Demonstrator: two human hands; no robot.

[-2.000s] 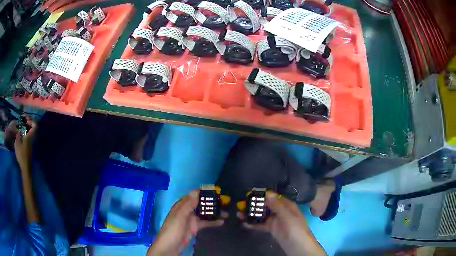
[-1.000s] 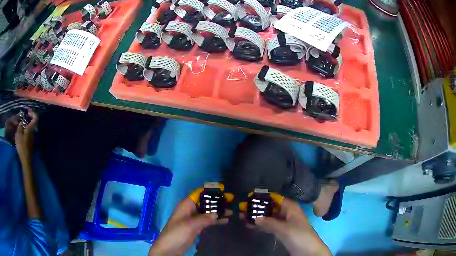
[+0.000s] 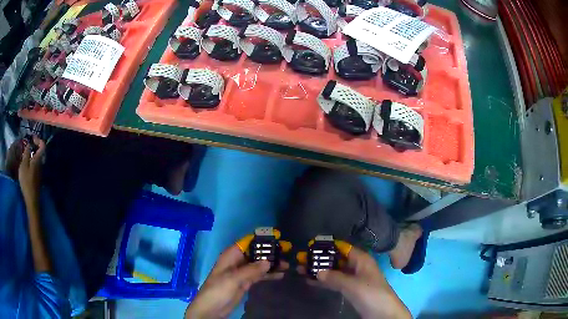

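Observation:
My left hand (image 3: 235,280) holds a black smartwatch (image 3: 265,250) upright over my lap, its thumb at the lower part of the lit screen. My right hand (image 3: 358,280) holds a second black smartwatch (image 3: 321,257), its thumb near the screen's lower edge. Both screens show white menu marks on black. A short pale strap piece shows above each case. Yellow-orange covers show on fingertips beside both watches. The two watches are apart, side by side.
A pink foam tray (image 3: 299,138) with rows of pale-banded watches and a paper sheet (image 3: 389,32) lies on the green bench (image 3: 492,124). Another tray (image 3: 99,118) is at left. A co-worker (image 3: 28,218) sits beside a blue stool (image 3: 198,218). A machine (image 3: 529,274) stands at right.
Since the first frame both thumbs have moved onto the lower screens and the menu marks have changed. The bench view has shifted slightly right. Both watches are still held.

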